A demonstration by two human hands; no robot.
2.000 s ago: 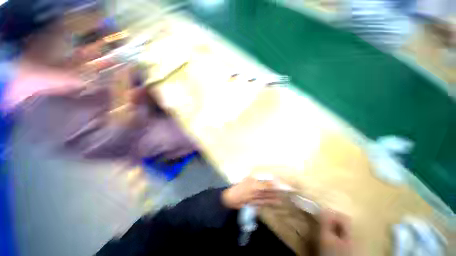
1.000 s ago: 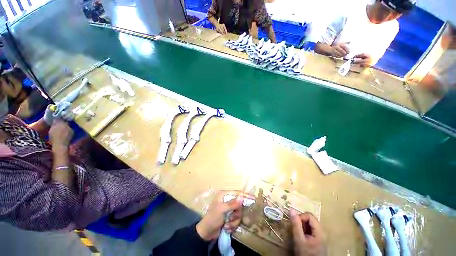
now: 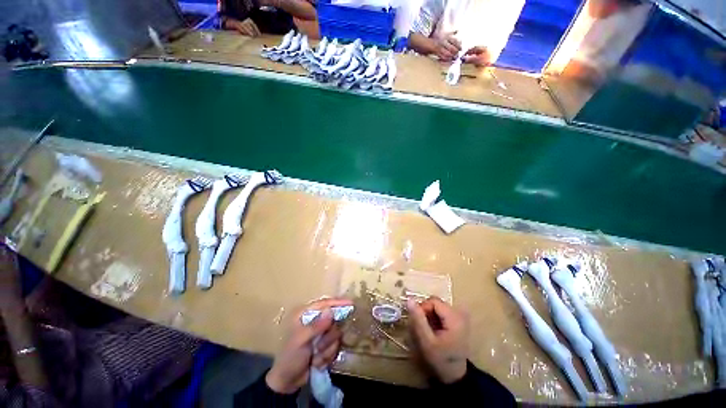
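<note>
My left hand (image 3: 306, 348) is closed around a pale grey leg-shaped part (image 3: 325, 387); its wide end shows above the fist and its other end hangs below, near the bench edge. My right hand (image 3: 439, 336) is at the right side of the stained work pad (image 3: 366, 343), its thumb and forefinger together on what looks like a thin tan stick, whose tip is hard to make out. A small white-rimmed oval dish (image 3: 387, 313) lies on the pad between my hands. Thin tan sticks (image 3: 392, 338) lie beside it.
Three leg parts (image 3: 208, 233) lie at left and three more (image 3: 561, 323) at right, with others at the far right edge. White crumpled scrap (image 3: 440, 209) lies by the green belt (image 3: 334, 135). A part pile (image 3: 338, 62) and co-workers' hands are across the belt; a neighbour's arm is at left.
The view has swung from the blurred left side to centre on the pad. My hands now show sharply around the dish, the left still holding its part. More leg parts show at right.
</note>
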